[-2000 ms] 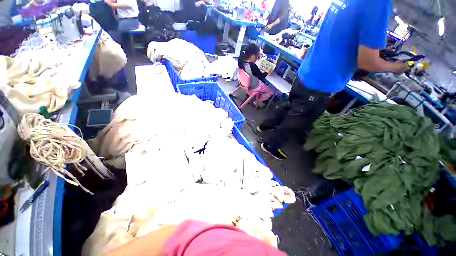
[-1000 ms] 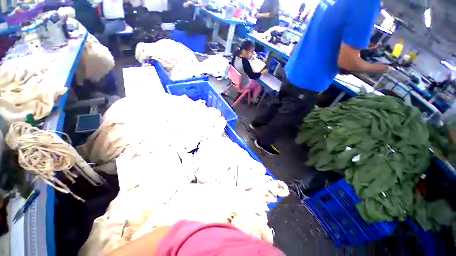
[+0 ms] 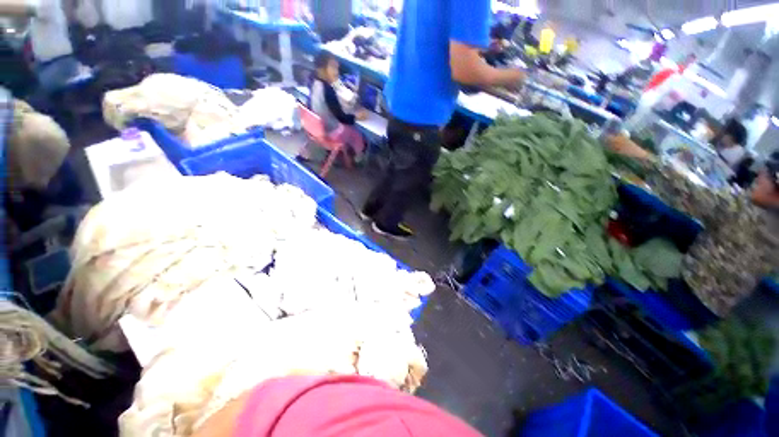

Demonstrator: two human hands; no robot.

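A large heap of cream cloth (image 3: 213,282) lies in front of me and overhangs blue crates. My arm in a pink-red sleeve crosses the bottom edge over the heap; its hand is out of the picture, and I see neither of my hands. A bundle of cream cords (image 3: 43,341) hangs at the left edge, partly cut off by the picture's edge.
Blue crate (image 3: 265,166) behind the heap, white box (image 3: 128,162) at its left. Green cloth pile (image 3: 538,196) over a blue crate (image 3: 521,294) at right. A standing person in blue (image 3: 427,68) and a small seated person (image 3: 329,107) are beyond. Another blue crate (image 3: 589,418) is at the bottom.
The view has turned right. The heap, cords and standing person have shifted left in the picture. More crates and a mottled pile have come into view at the right.
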